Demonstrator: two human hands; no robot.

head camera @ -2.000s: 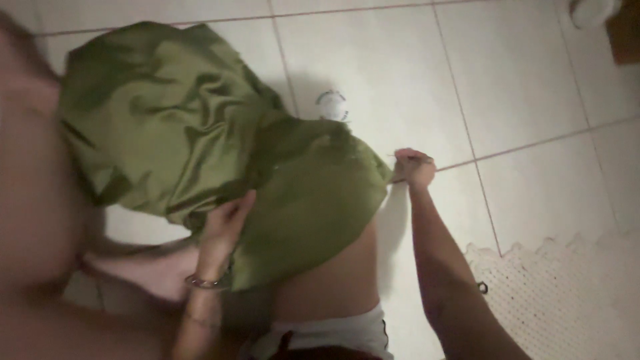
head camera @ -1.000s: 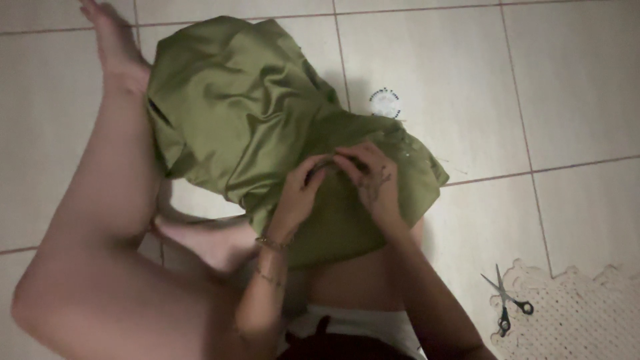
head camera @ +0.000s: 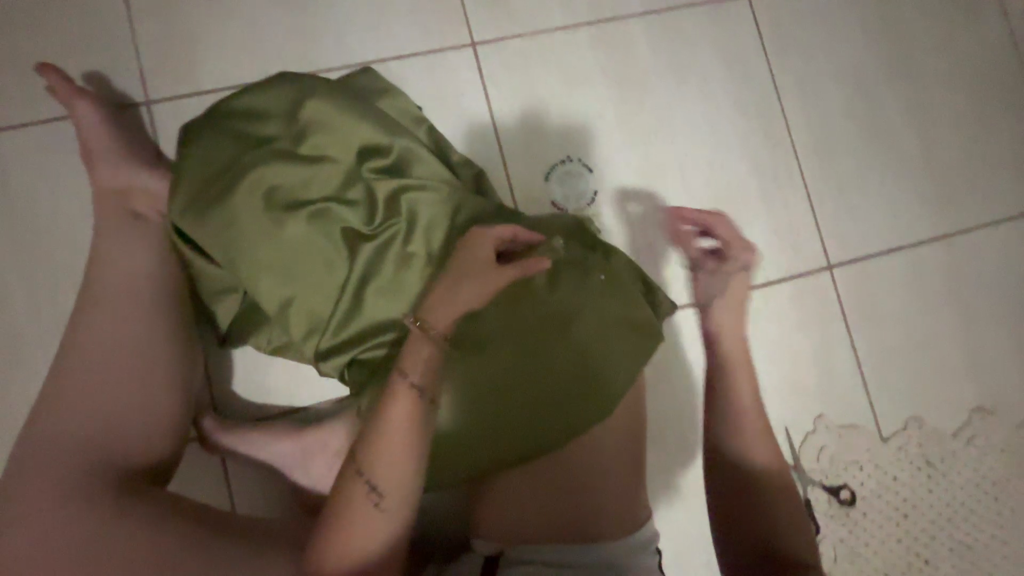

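A green satin fabric piece (head camera: 320,184) lies in folds over the floor and across the person's lap. My left hand (head camera: 492,264), with a bracelet at the wrist, pinches a bit of this fabric between thumb and fingertips near its upper right part. My right hand (head camera: 712,240) is raised to the right of the fabric, its thumb and fingers drawn together. It is blurred, and whether it holds a thread or needle cannot be made out. A small round clear item with dark marks around its rim (head camera: 571,186) lies on the floor just beyond the fabric.
Open scissors with dark handles (head camera: 816,484) lie at the lower right, by the scalloped edge of a pale dotted mat (head camera: 928,488). Light floor tiles (head camera: 640,88) spread around the fabric. The person's bare legs and feet (head camera: 120,320) flank it on the left.
One second ago both hands were together over the fabric; my right hand has moved away to the right, while my left hand remains at the fabric.
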